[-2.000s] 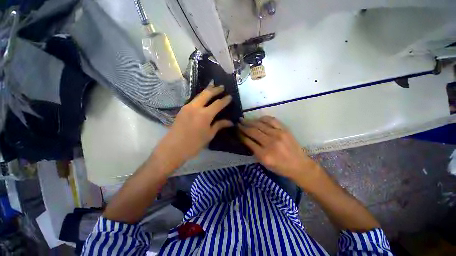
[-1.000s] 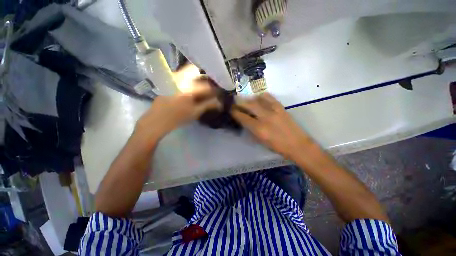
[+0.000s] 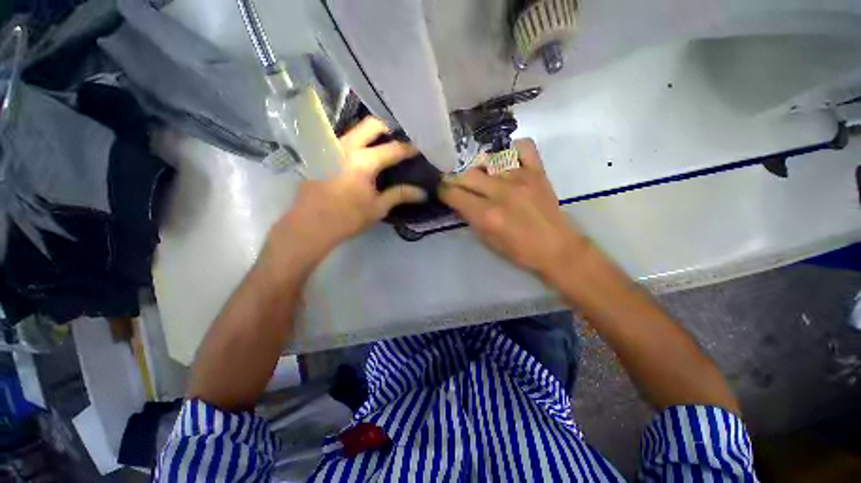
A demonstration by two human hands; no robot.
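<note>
A dark cuff lies on the machine bed below the white sewing machine head, its curved lower edge towards me. My left hand holds its left side with spread fingers. My right hand grips its right edge near the ribbed cream knob. The needle and presser foot are hidden behind the head and my fingers. Grey sleeve cloth lies to the left, behind the lamp.
The sewing lamp hangs close to my left hand. A larger ribbed dial is on the machine. A grey and dark garment pile is at the far left, above a white bin. The table's front edge curves before me.
The cuff has been turned and moved up from the table's front to beneath the machine head. Both hands moved up with it, and the striped sleeve cloth has shifted back to the left.
</note>
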